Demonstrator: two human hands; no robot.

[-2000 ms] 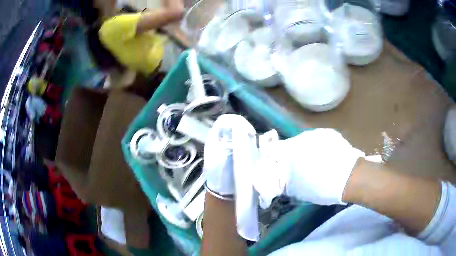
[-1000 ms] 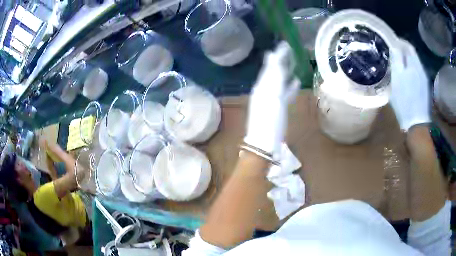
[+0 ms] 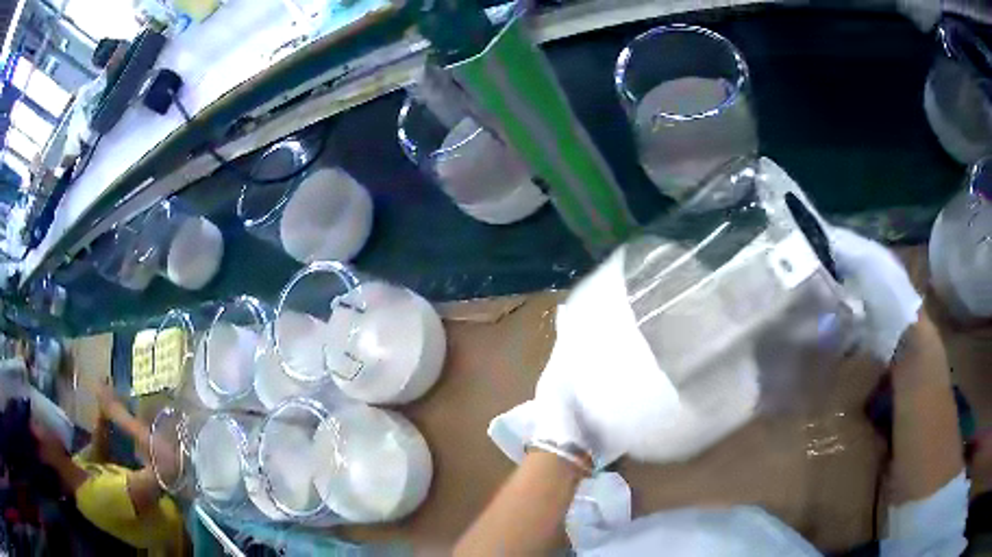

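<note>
A tank body [image 3: 696, 326], clear at one part and opaque white at the other, is tilted on its side above the bench in front of me. A white ring-and-stem insert with a dark centre [image 3: 800, 234] sits in its mouth at the upper right, and its stem shows through the clear wall. My gloved left hand [image 3: 587, 381] holds the white lower part from the left. My gloved right hand [image 3: 876, 288] is at the insert end, partly hidden behind it. A crumpled white cloth [image 3: 600, 509] lies below my left wrist.
Several tanks [image 3: 375, 462] stand on the brown bench [image 3: 490, 375] at left. More tanks [image 3: 326, 214] are spaced on the dark green conveyor [image 3: 381, 256]. A green post [image 3: 549, 136] rises behind my left hand. A person in yellow [image 3: 125, 506] is at lower left beside a yellow card [image 3: 159, 361].
The tank has gone from upright to tilted on its side, closer to me. My left hand has moved from beside the post onto its white part. The turquoise crate has mostly left the view.
</note>
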